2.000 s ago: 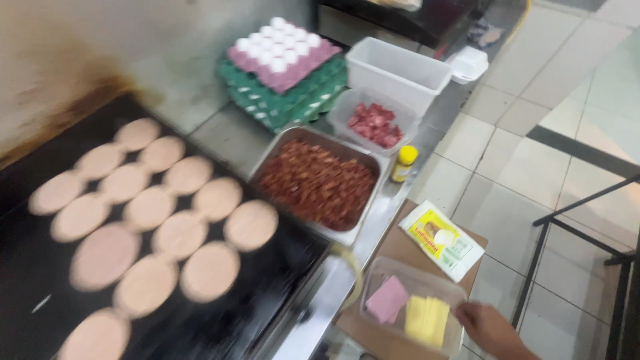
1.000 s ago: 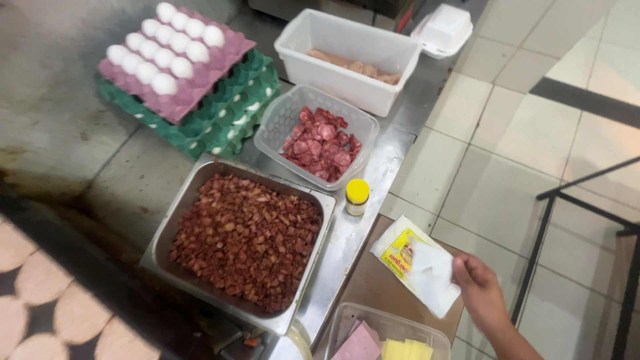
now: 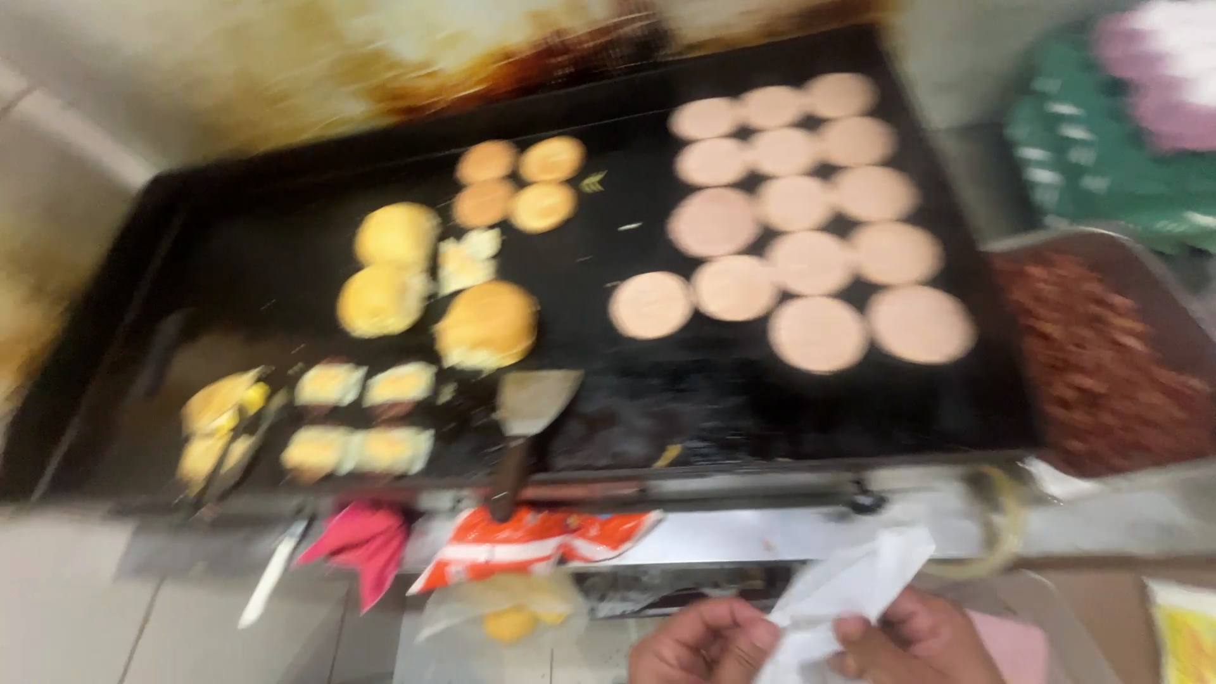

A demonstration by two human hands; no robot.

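At the bottom of the head view, a white paper or thin bag is pinched between my left hand and my right hand, in front of the griddle's edge. Beyond them lies the black flat griddle. Round pale patties fill its right part. Toasting bun halves, small round pieces and cheese-topped pieces are on its left part. A metal spatula rests on the front edge, its dark handle toward me. The picture is blurred.
Right of the griddle stand a metal pan of chopped meat and egg trays. Along the front are a white-handled knife, a red cloth, an orange-red package and a yellow printed packet. A clear container with pink slices sits lower right.
The view has swung left to the griddle. One second ago my right hand held white paper over the yellow printed packet; now the paper is between both hands, and my left hand has come into view.
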